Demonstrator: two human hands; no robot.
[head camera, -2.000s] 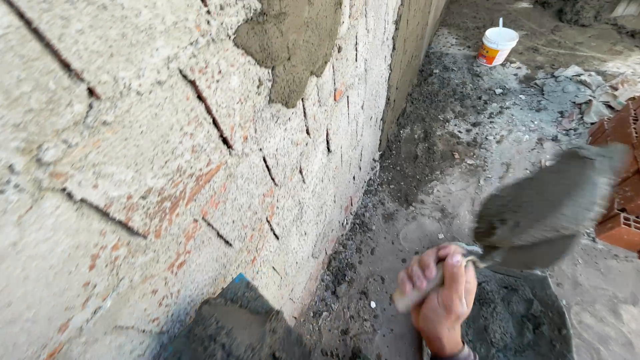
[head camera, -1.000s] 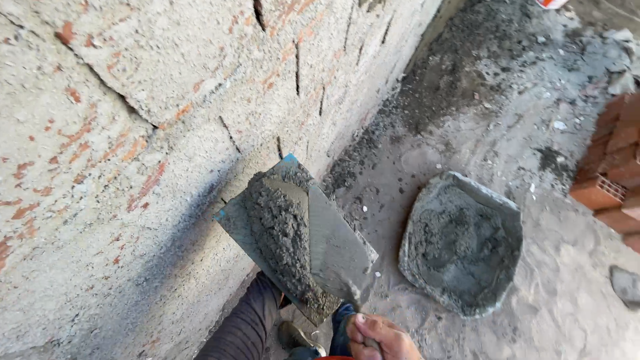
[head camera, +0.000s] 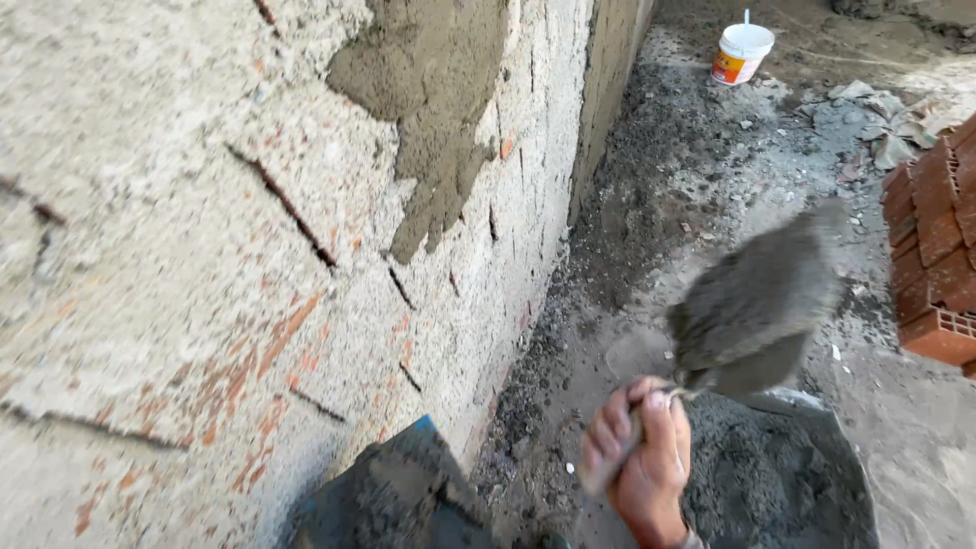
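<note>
My right hand (head camera: 644, 457), at the lower right of centre, is closed around the handle of a trowel (head camera: 762, 305). Grey mortar covers much of the blade, which is blurred and tilts up to the right above a tub of mortar (head camera: 781, 473). At the bottom edge, close to the wall, a blue-cornered plasterer's hawk (head camera: 396, 496) bears dark wet mortar. My left hand is out of view, so what holds the hawk is hidden. The rough wall (head camera: 191, 305) on the left has slanting grooves and a patch of fresh mortar (head camera: 450, 99) at the top.
A white bucket (head camera: 743, 53) with a stick-like thing in it stands at the upper right. Hollow red bricks (head camera: 930, 244) are stacked at the right edge. Crumpled sheet material (head camera: 877, 122) lies behind them. Mortar crumbs and rubble (head camera: 640, 206) line the wall's foot.
A second ago my right hand was at the bottom edge beside the hawk; now it holds the loaded trowel out over the tub. The view has shifted, bringing the wall's mortar patch and the bucket into sight.
</note>
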